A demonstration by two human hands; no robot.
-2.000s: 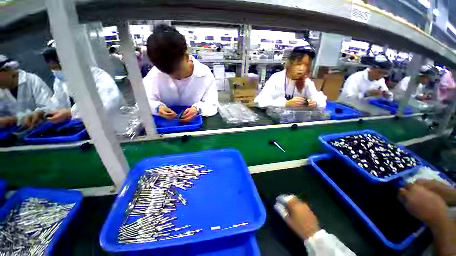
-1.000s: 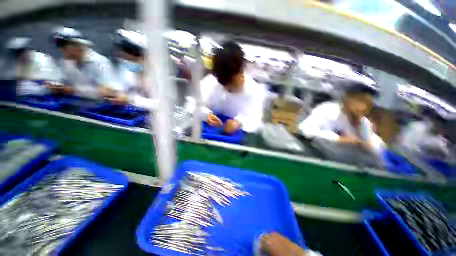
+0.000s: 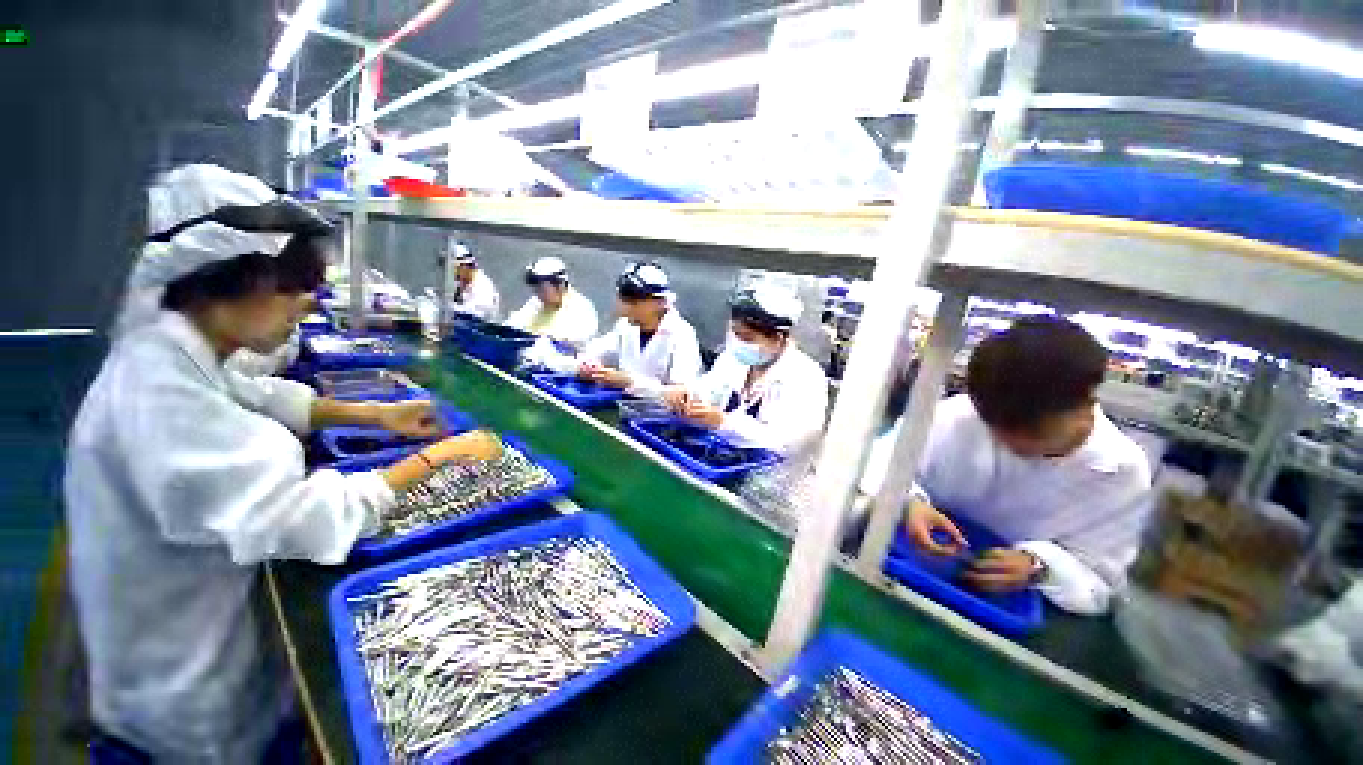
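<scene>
Neither of my hands is in the picture. Nearest in front of me is a blue tray filled with thin silver metal rods, lying in many directions. At the bottom edge another blue tray is cut off, with silver rods heaped in its left part.
A person in a white coat stands at the left, one hand over a further rod tray. The green conveyor belt runs diagonally beyond the trays. A white post rises beside it. Several workers sit across the belt. A shelf hangs above.
The view has swung left and up. The central tray has shifted to the lower right, and the left rod tray and neighbouring worker have come into view. My hand seen earlier has left the picture.
</scene>
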